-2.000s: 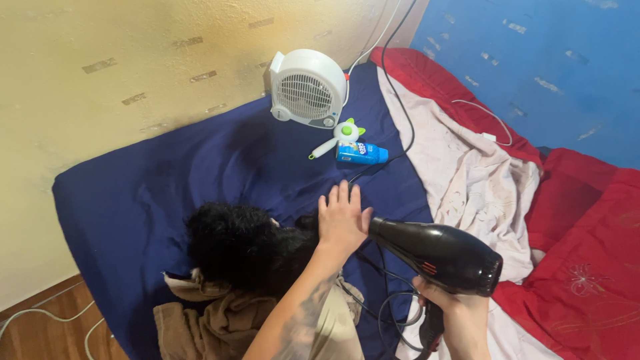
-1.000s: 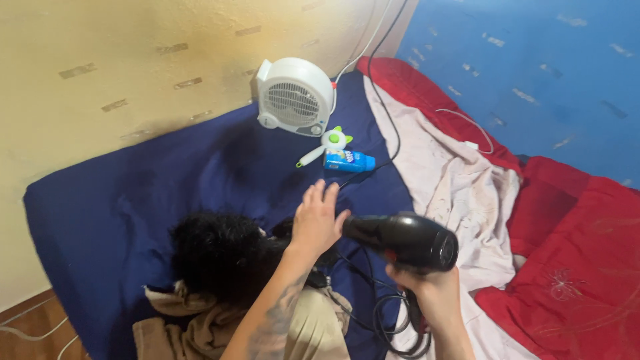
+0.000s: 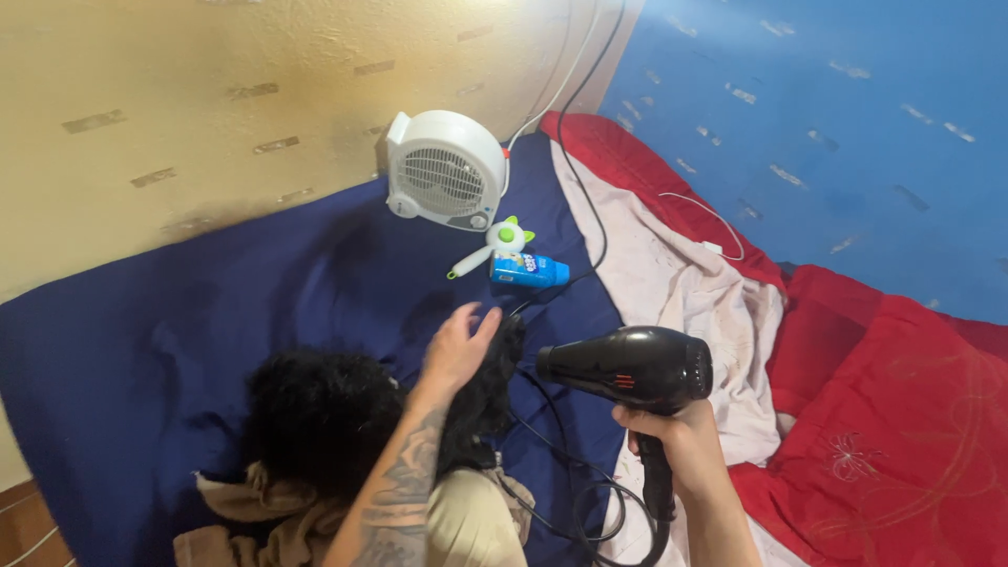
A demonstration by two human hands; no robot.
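Observation:
A black hair dryer (image 3: 622, 366) is held by its handle in my right hand (image 3: 669, 433), its nozzle facing left toward a black, furry animal (image 3: 323, 417) lying on the dark blue sheet (image 3: 197, 299). My left hand (image 3: 461, 346) rests on or just over the black fur at the animal's right part, fingers apart; contact is hard to tell. A brown towel (image 3: 291, 520) lies beneath and in front of the animal. Beyond my left hand are a blue bottle (image 3: 528, 270) on its side and a white and green pet brush (image 3: 472, 260).
A white fan heater (image 3: 445, 173) stands near the yellow wall. The dryer's black cord (image 3: 579, 181) crosses the sheet and loops beneath my right hand. A light pink cloth (image 3: 654, 260) and a red cover (image 3: 890, 425) lie at right, with a white cable (image 3: 728, 224) on them.
The dryer has turned from pointing up and left to nearly level, nozzle still leftward. Between my left hand and the nozzle there is now a wider gap, with more black fur showing.

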